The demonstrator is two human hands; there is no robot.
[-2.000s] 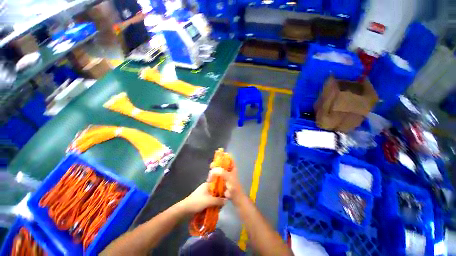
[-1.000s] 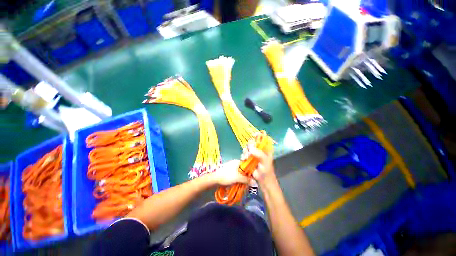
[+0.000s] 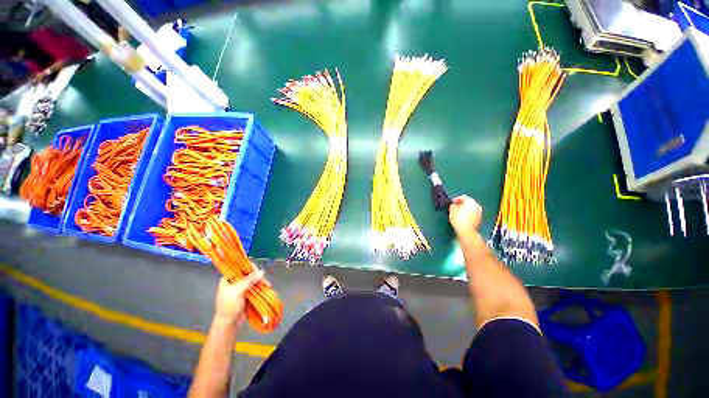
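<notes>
My left hand (image 3: 235,294) is closed around a coiled orange cable (image 3: 225,250), held in front of the bench edge near the nearest blue bin. My right hand (image 3: 465,212) is at the lower end of a small dark bundle of ties (image 3: 435,180) with a pale band, lying on the green bench; the fingertips are bunched, and whether they grip a strand is too small to tell. Three straight yellow-orange wire bundles lie on the bench: left (image 3: 336,159), middle (image 3: 388,155) and right (image 3: 529,151).
Blue bins (image 3: 260,175) of orange coils stand at the left of the green bench (image 3: 459,78). A blue-white machine (image 3: 665,109) with white prongs is at the right. Clear scrap (image 3: 619,255) lies near it. A blue stool (image 3: 595,342) is below the bench edge.
The view has turned to face the bench. My hands have parted: the left keeps the orange coil and has moved left, while the right has let go and reached to the dark ties.
</notes>
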